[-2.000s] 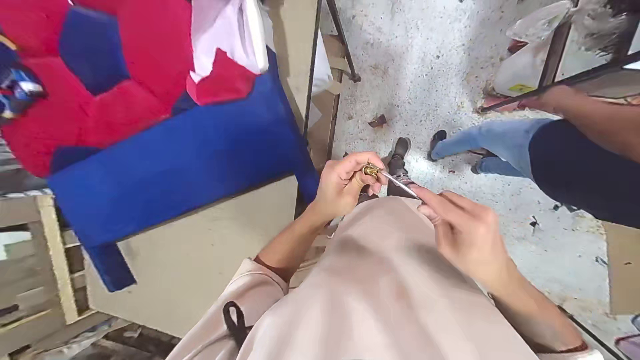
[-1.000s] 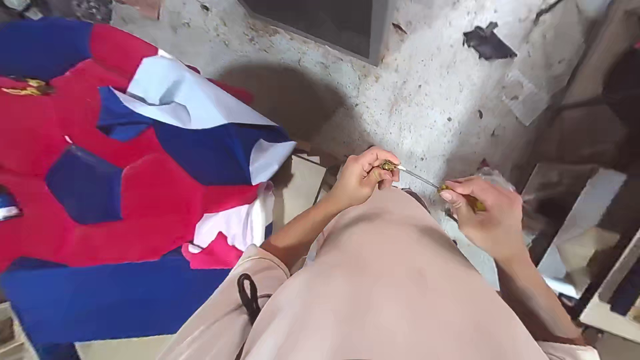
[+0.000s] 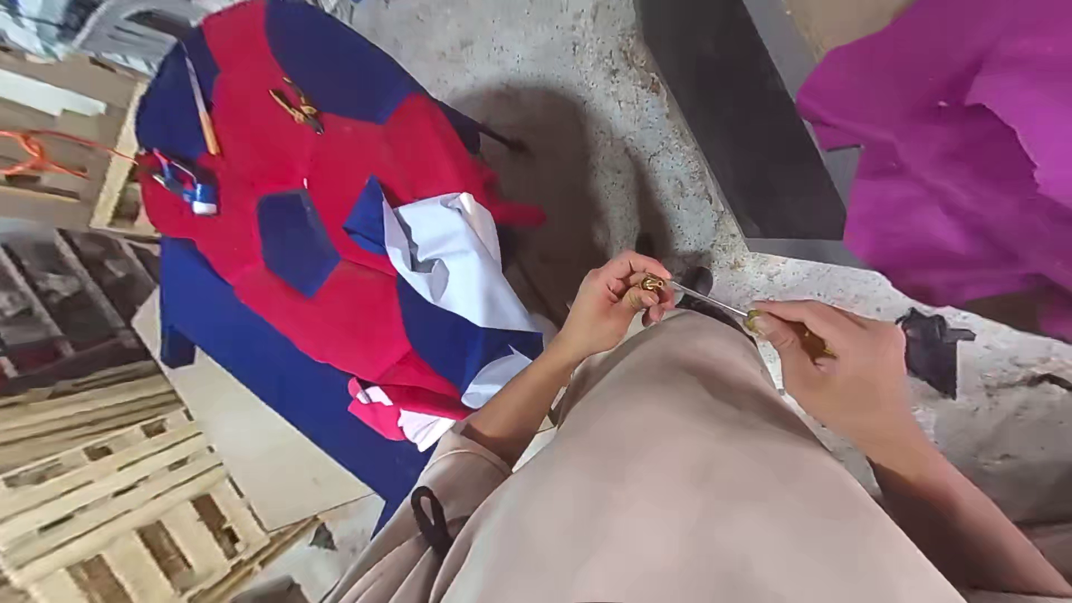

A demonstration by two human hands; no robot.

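My left hand pinches a small brass-coloured metal fitting in front of my torso. My right hand is closed around the yellowish handle of a screwdriver, whose thin shaft points left and whose tip meets or nearly meets the fitting. Left of my hands lies a red and blue fabric cover with white-backed flaps folded over at its right side. On it rest a brass-coloured tool, a tool with an orange handle and a blue and white object.
Wooden pallets stand at the lower left, with an orange cord above. A dark panel and purple fabric are at the upper right. A black scrap lies on the speckled floor.
The view has swung widely, bringing the purple fabric in; the other person from the oldest frame is out of view. Both hands keep the fitting and the screwdriver together.
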